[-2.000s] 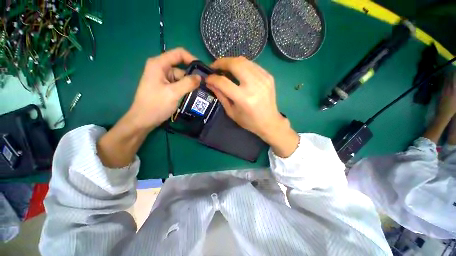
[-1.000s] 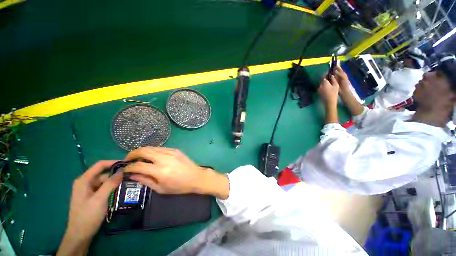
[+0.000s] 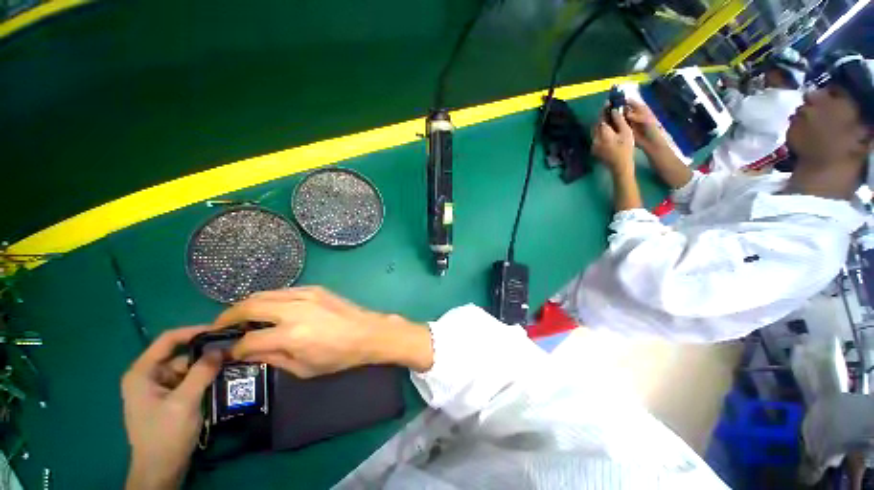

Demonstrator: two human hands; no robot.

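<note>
The black device housing [image 3: 335, 407] lies on the green mat at the lower left, its smooth part to the right. A circuit module with a white and blue code label [image 3: 241, 390] sits in its window. My left hand [image 3: 165, 402] grips the housing's top end, with thumb and fingers at its rim. My right hand [image 3: 302, 330] is on the same end from above, fingertips close to the left thumb. What lies between the fingertips is hidden. Thin wires [image 3: 203, 426] show at the window's left edge.
Two round screw trays [image 3: 246, 254] [image 3: 337, 207] lie beyond my hands. An electric screwdriver [image 3: 440, 191] and a small black box on a cord [image 3: 511, 292] lie to the right. A wire pile [image 3: 14, 354] is at the left edge. A person [image 3: 709, 258] works at the right.
The view has swung to the right since the oldest frame, bringing the neighbouring person into view. Both hands stay at the housing's top end, with small finger shifts.
</note>
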